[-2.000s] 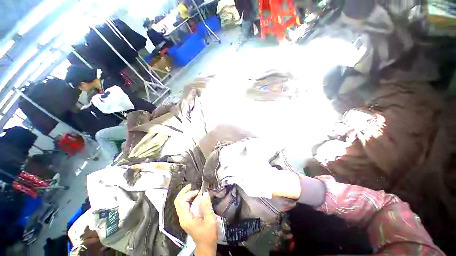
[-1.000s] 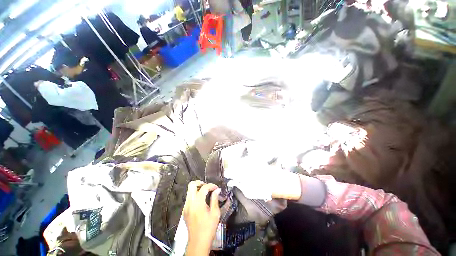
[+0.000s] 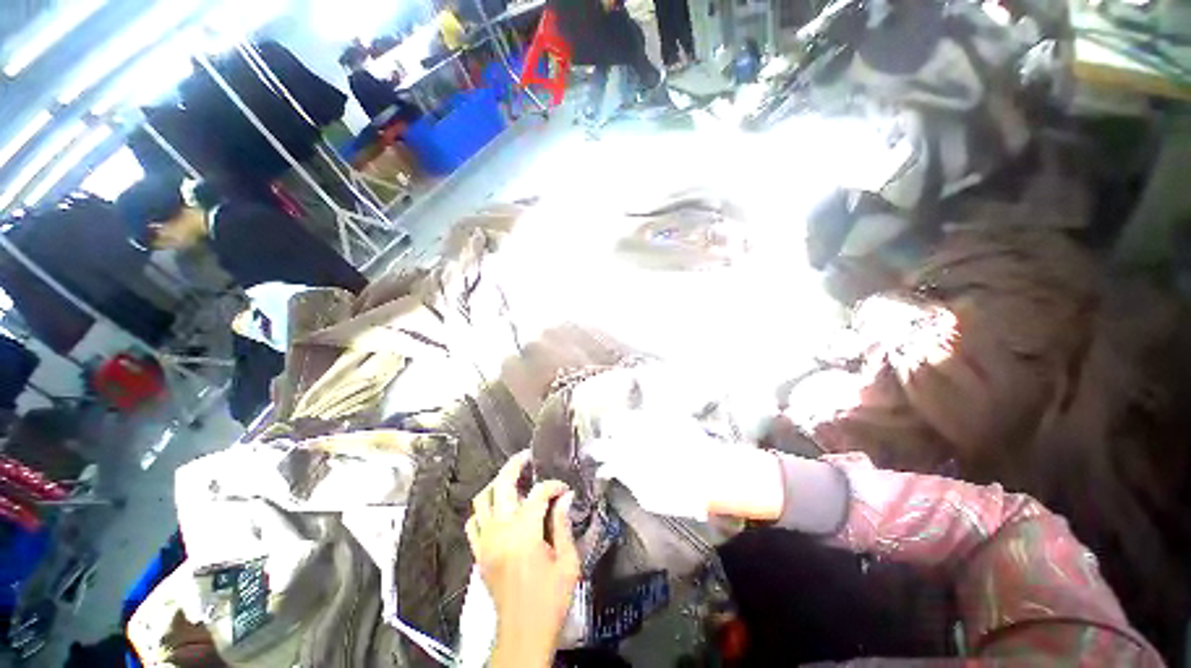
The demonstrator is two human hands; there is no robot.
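Brown-grey trousers (image 3: pixel 653 542) lie bunched in front of me, with a thick brown waistband (image 3: pixel 554 437) folded up between my hands. My bare left hand (image 3: pixel 525 535) pinches the waistband edge between thumb and fingers. My right hand (image 3: pixel 679 463), in a white glove with a grey-mauve cuff, lies on the trousers beside the waistband; glare washes out its fingers. A dark label with pale lettering (image 3: pixel 627 606) shows below the hands. I cannot make out any tool.
Inside-out trousers (image 3: pixel 294 522) with a dark printed patch and white cord lie at left. A brown garment heap (image 3: pixel 1032 365) is at right. A flat garment (image 3: pixel 679 232) lies beyond in strong glare. A person in dark clothes (image 3: pixel 248 235), rails, blue bins (image 3: pixel 457 135) and a red stool (image 3: pixel 543 63) stand behind.
The view has shifted, and the red stool now shows further left than two seconds ago. My left hand stays at the waistband with its fingers slightly shifted. The person at left has changed posture.
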